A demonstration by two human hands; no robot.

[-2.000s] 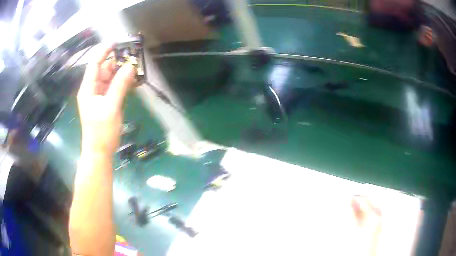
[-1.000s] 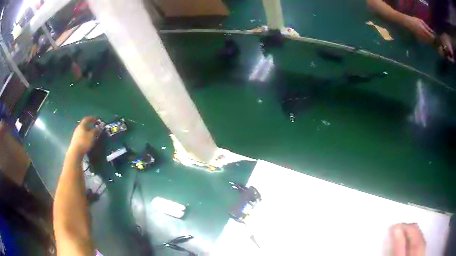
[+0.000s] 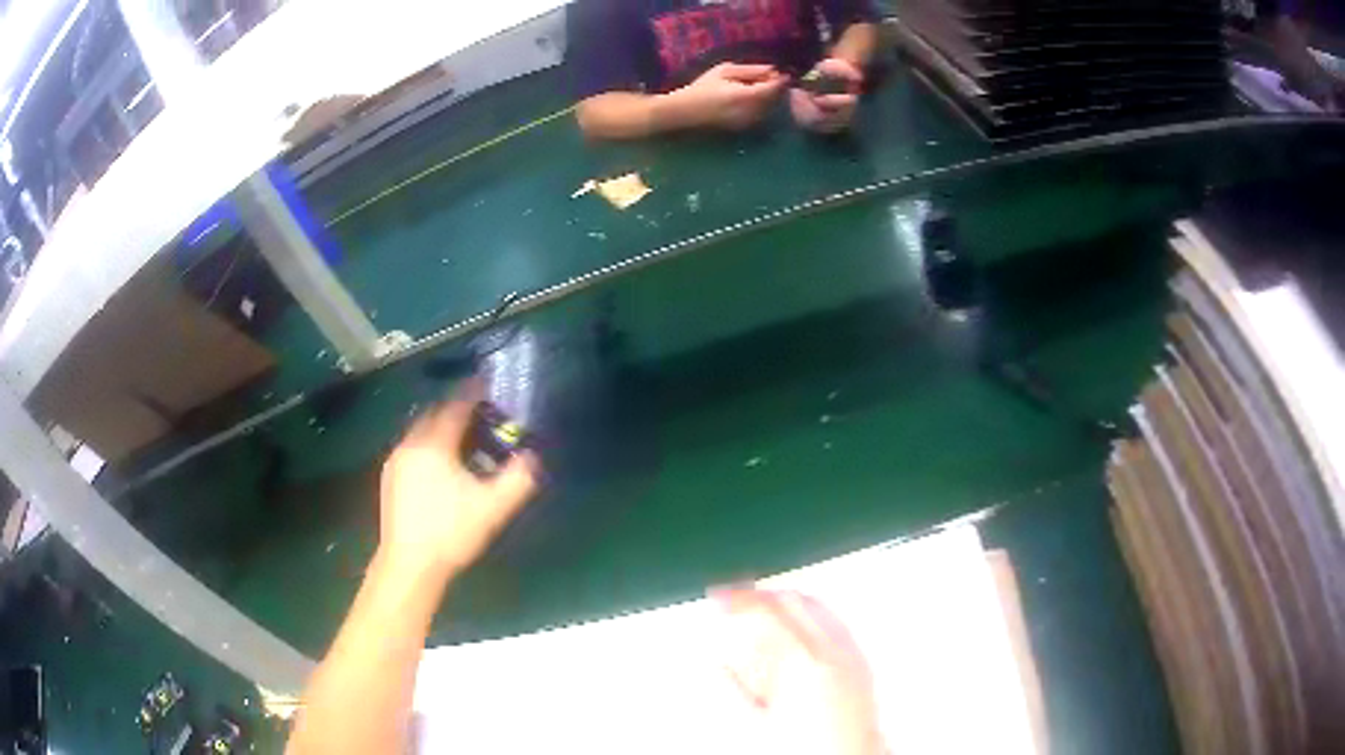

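Observation:
My left hand (image 3: 450,494) is over the green belt at centre left. It is shut on a small dark case unit (image 3: 499,438) with yellow and pale parts showing, held between thumb and fingers. The fingers partly hide the unit, and no cord can be made out clearly. My right hand (image 3: 804,661) is blurred over the bright white sheet (image 3: 922,597), fingers apart, with nothing visible in it.
A black unit (image 3: 940,263) with a cord lies on the belt (image 3: 693,487). Stacked boards (image 3: 1217,487) stand at right. Pale posts (image 3: 140,597) cross the left, with loose units (image 3: 160,704) below. A person's hands (image 3: 826,96) work across the belt.
The view has swung right, bringing the stacked boards into sight. My left hand has moved from the loose units to over the belt with a unit. My right hand has opened.

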